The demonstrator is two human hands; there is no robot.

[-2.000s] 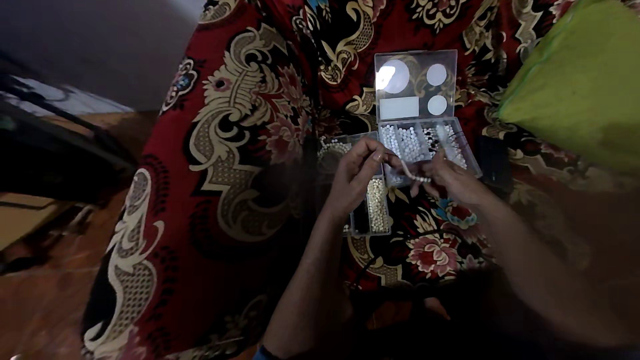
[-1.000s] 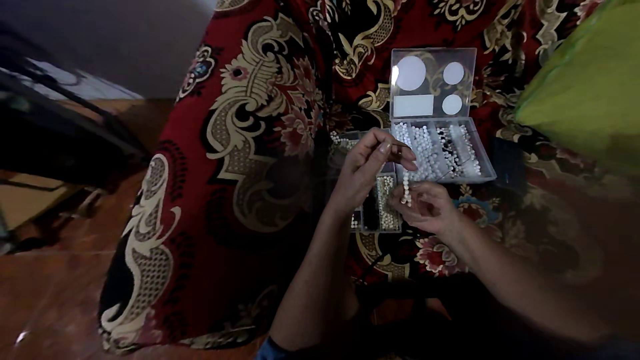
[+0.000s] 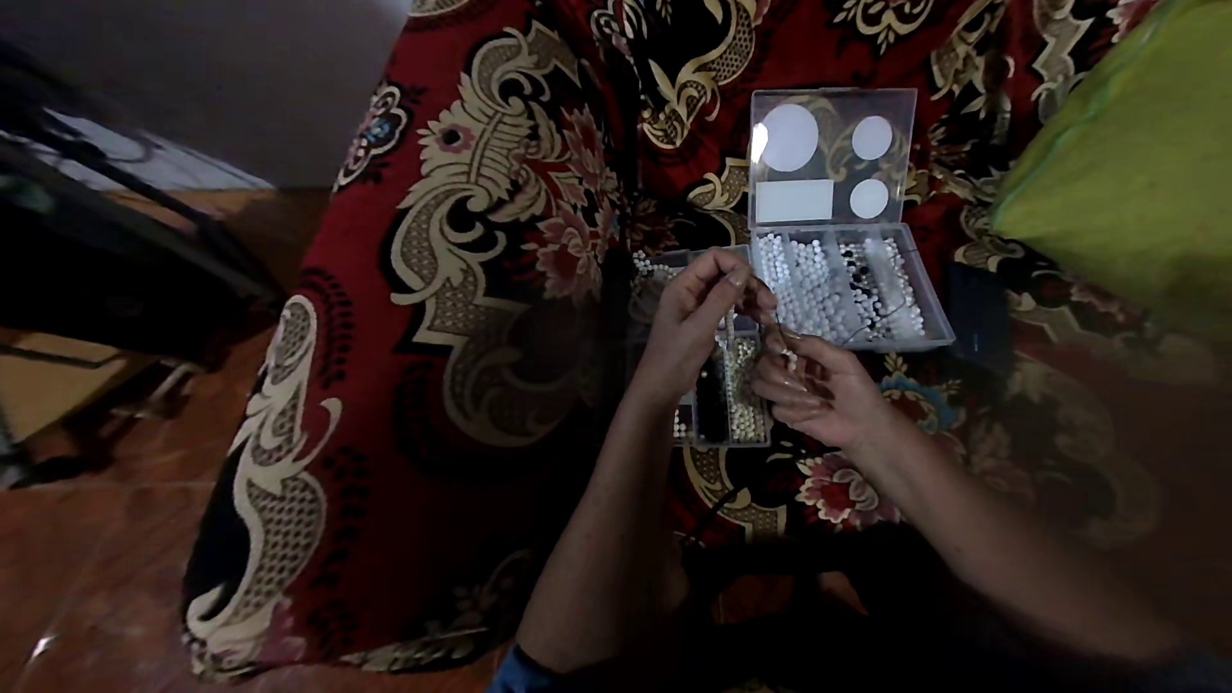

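My left hand (image 3: 707,303) pinches a thin dark strand between thumb and fingers. My right hand (image 3: 813,385), just below and to the right, grips the lower part of the strand, and a few white beads (image 3: 789,358) show at its fingertips. Behind the hands lies an open clear plastic bead box (image 3: 934,342), its compartments holding white beads (image 3: 813,289) and some dark ones, with its lid (image 3: 840,217) raised. Partly hidden under my hands is a second divided box (image 3: 736,445) with cream beads (image 3: 747,414) and a dark compartment.
Both boxes rest on a red patterned cloth (image 3: 481,404) over a seat. A green cushion (image 3: 1136,173) lies at the right, and a dark flat object (image 3: 977,308) beside the open box. Dark furniture with metal legs (image 3: 164,192) stands at the left on a tiled floor (image 3: 96,558).
The beaded strand hung between my hands one second ago; now a thin dark stretch of it shows between them, with beads at my right fingertips.
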